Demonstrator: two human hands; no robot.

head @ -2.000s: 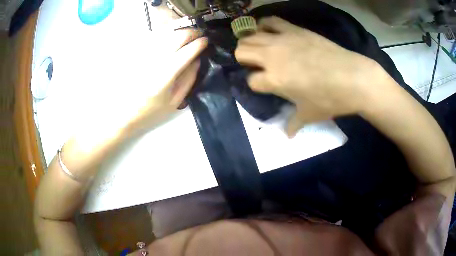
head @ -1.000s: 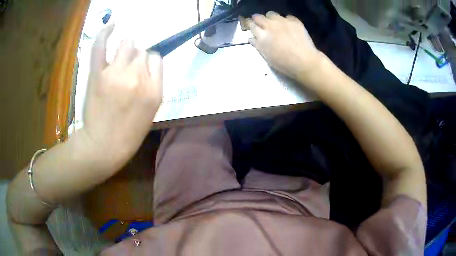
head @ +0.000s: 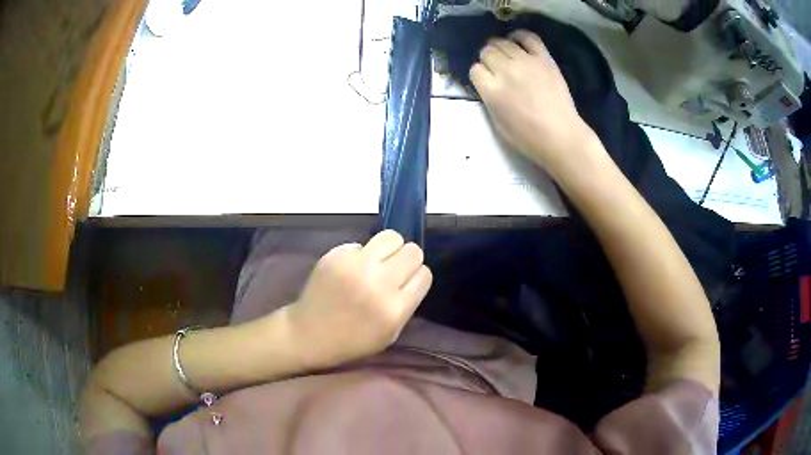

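A glossy black strip (head: 405, 133) runs from the needle area at the top down over the table's front edge. My left hand (head: 360, 289) is closed on its lower end, above my lap. My right hand (head: 525, 93) rests with curled fingers on the matte black cloth (head: 582, 67), just right of the strip's upper end; its fingertips are partly hidden and seem to hold the cloth. The cloth drapes right and down over my lap. The presser foot and needle are not clearly seen at the frame's top.
The cream-white sewing machine (head: 689, 71) stands at the top right. Snips with a green-blue handle (head: 756, 166) lie at the table's right end. A thin wire loop (head: 365, 87) is left of the strip. A dark blue basket (head: 765, 342) stands right of my lap. The table (head: 240, 115) has a wood edge.
My left hand has moved from the table's left side down to the lap with the strip, which now runs straight towards me. My right hand stays on the cloth near the needle area.
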